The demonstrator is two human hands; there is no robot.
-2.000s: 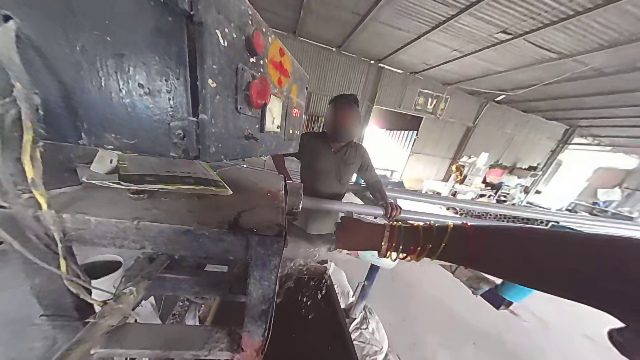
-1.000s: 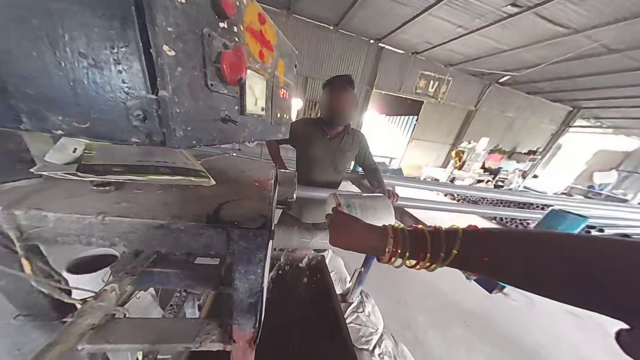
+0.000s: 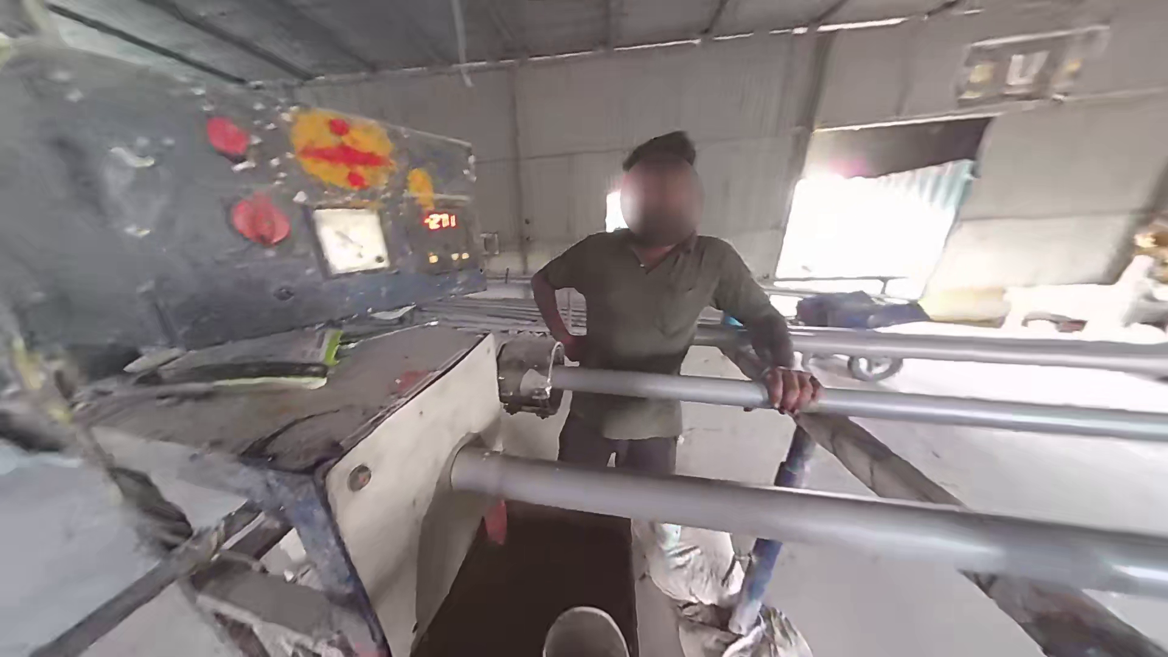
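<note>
Neither of my hands shows in the head view. A long grey pipe point(image 3: 730, 497) runs from an opening in the pale side plate point(image 3: 401, 493) of the machine out to the right edge. Behind it, a second grey pipe point(image 3: 912, 408) has its left end at a round metal fitting point(image 3: 530, 376). A co-worker point(image 3: 648, 310) stands behind the pipes with one hand resting on the second pipe and the other arm bent at the waist. At the bottom edge a rounded light object point(image 3: 585, 634), blurred, stands in front of the dark trough.
The machine's control cabinet point(image 3: 182, 283), with red buttons, a dial gauge point(image 3: 351, 241) and a lit display, fills the left. Below the pipes lie a dark trough point(image 3: 547, 575) and plastic sacks point(image 3: 698, 561). A blue support post point(image 3: 776, 529) and a slanting beam point(image 3: 876, 456) stand at right.
An arm with bangles reached in from the right near the pipe ends in both earlier frames; it is out of view now. The view has moved strongly closer to the machine.
</note>
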